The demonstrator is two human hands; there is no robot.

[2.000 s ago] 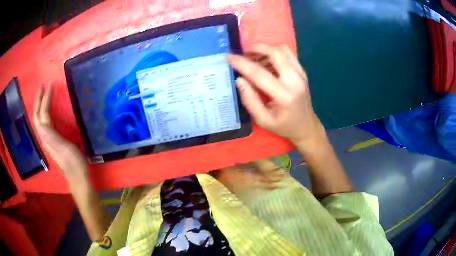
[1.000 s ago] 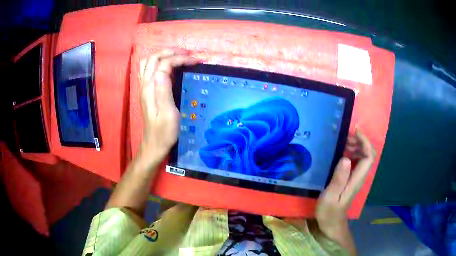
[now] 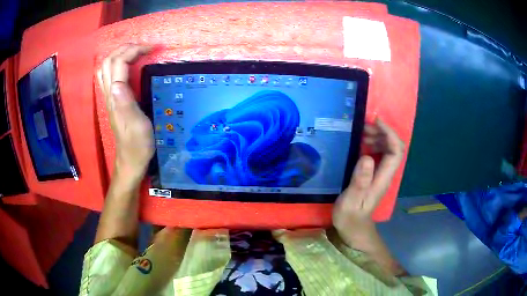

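Note:
A tablet computer lies face up on a red foam tray in front of me. Its lit screen shows a blue swirl wallpaper, icons at the left and along the top, and a small pale box at the right. A white barcode label is at its lower left corner. My left hand is bare and rests along the tablet's left edge, fingers on the foam. My right hand is at the tablet's right edge, fingers curled and thumb raised. Both hold the tablet between them.
A second lit tablet lies on foam at the left, with dark screens beyond it. A blank paper label is on the foam at the top right. The green worktop extends right. A blue sleeve or garment shows at the lower right.
The white list window is gone from the screen. My right hand has moved from the screen to the tablet's right edge, and my left hand has come to its left edge. The view has shifted.

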